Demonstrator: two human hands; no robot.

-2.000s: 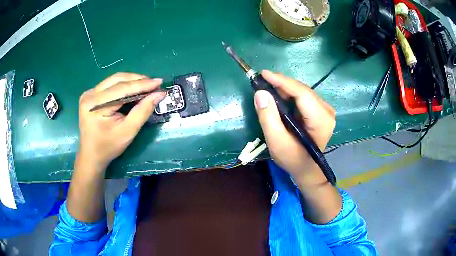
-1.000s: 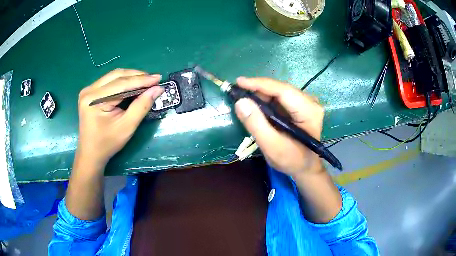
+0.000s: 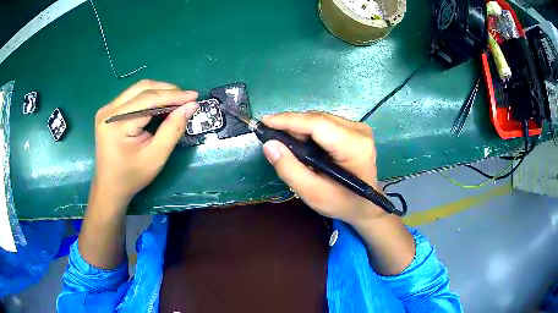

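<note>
My left hand (image 3: 137,137) pinches dark tweezers (image 3: 137,114) between thumb and fingers, their working end at the housing's left edge. The small device housing (image 3: 205,117) has a pale rim and silver-white parts inside. It sits on the black jig (image 3: 237,110). My right hand (image 3: 324,162) holds the soldering iron (image 3: 324,164) like a pen. Its metal shaft points left over the jig, and its tip is at the housing's right side. Whether the tip touches is too small to tell.
Two spare housings (image 3: 57,125) lie at the left, near a clear plastic sleeve (image 3: 8,177). A thin pale wire (image 3: 105,46) lies beyond my left hand. A tan pot (image 3: 352,27) stands at the back. A black fan (image 3: 456,30), spare tweezers (image 3: 466,109) and red tray (image 3: 509,127) are at right.
My right hand has moved left with the soldering iron, bringing its tip from the open bench to the housing. My left hand and the tweezers have stayed almost in place.
</note>
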